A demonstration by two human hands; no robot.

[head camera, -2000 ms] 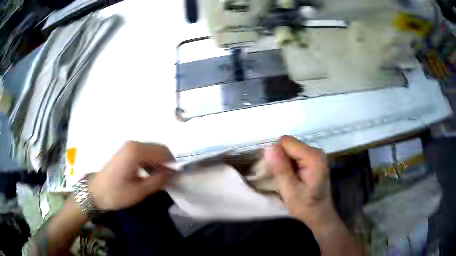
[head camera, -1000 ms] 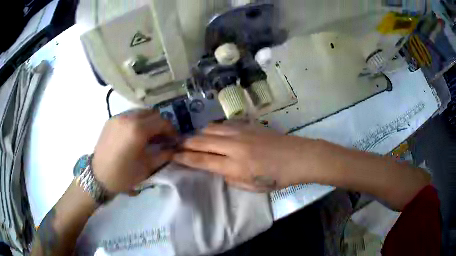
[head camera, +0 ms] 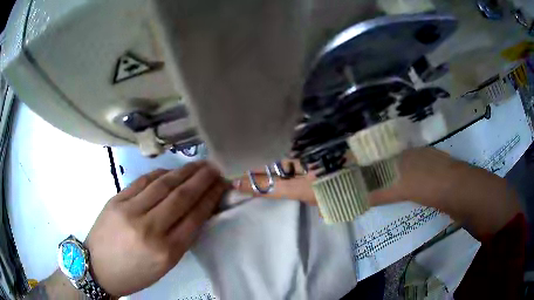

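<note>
A light garment panel lies in folds on the table's front part and hangs toward me, its far end under the machine head. My left hand lies flat with fingers together on the panel's far left end. My right hand reaches in from the right behind the tension knobs and touches the panel's far edge; its fingers are partly hidden by the knobs and wire guides. The needle and presser foot are hidden behind the head and my fingers.
The white table has a printed rule along its front edge. A warning triangle marks the head. Pale cloth lies below the table's right edge. Yellow items show at the far right.
My view has moved closer to the machine head, which now fills the upper part. Both hands remain at the panel's far end; my left hand is flatter, and the knobs now cover part of my right hand.
</note>
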